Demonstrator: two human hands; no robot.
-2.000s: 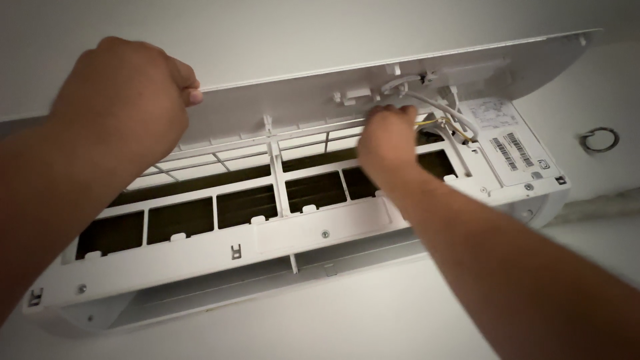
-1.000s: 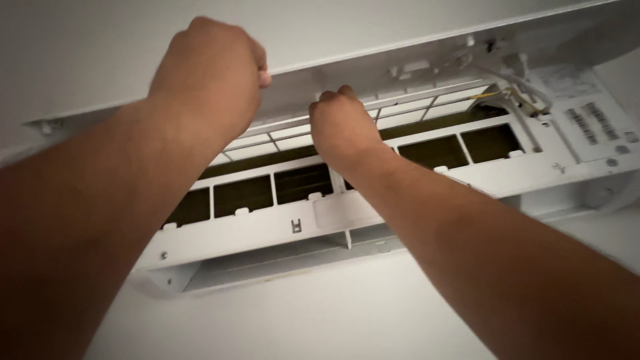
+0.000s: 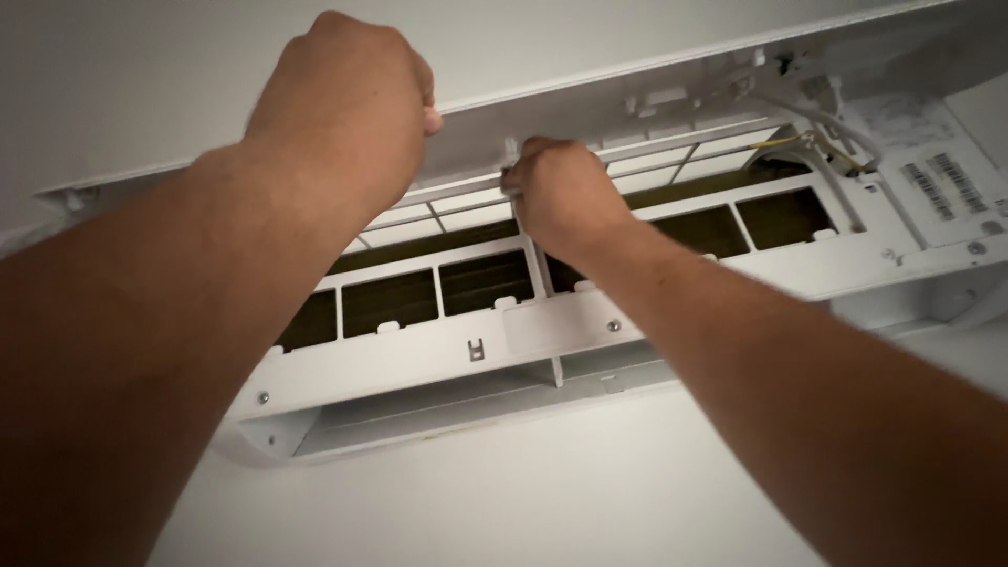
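A white split air conditioner's indoor unit (image 3: 425,358) is on the wall, its front panel (image 3: 551,110) swung up. My left hand (image 3: 346,102) is closed at the panel's lower edge, with its fingertips mostly hidden behind the hand. Lower and to the right, my right hand (image 3: 559,193) has its fingers bent around a small part at the middle of the upper frame, near a clip on the panel's inner side. Whether it grips that part or only presses on it is hard to see. Dark coil fins (image 3: 480,283) show through the frame openings beneath both hands.
Wires (image 3: 835,126) run from the panel to the right end of the unit, beside labels with barcodes (image 3: 941,185). Along the bottom lies the air outlet (image 3: 441,402) with a thin divider. Screws (image 3: 614,325) sit in the lower frame. The wall (image 3: 504,488) continues below.
My right hand has moved left along the unit, from beside the wires to the middle of the frame. My left hand stays at the panel's edge. The view has shifted.
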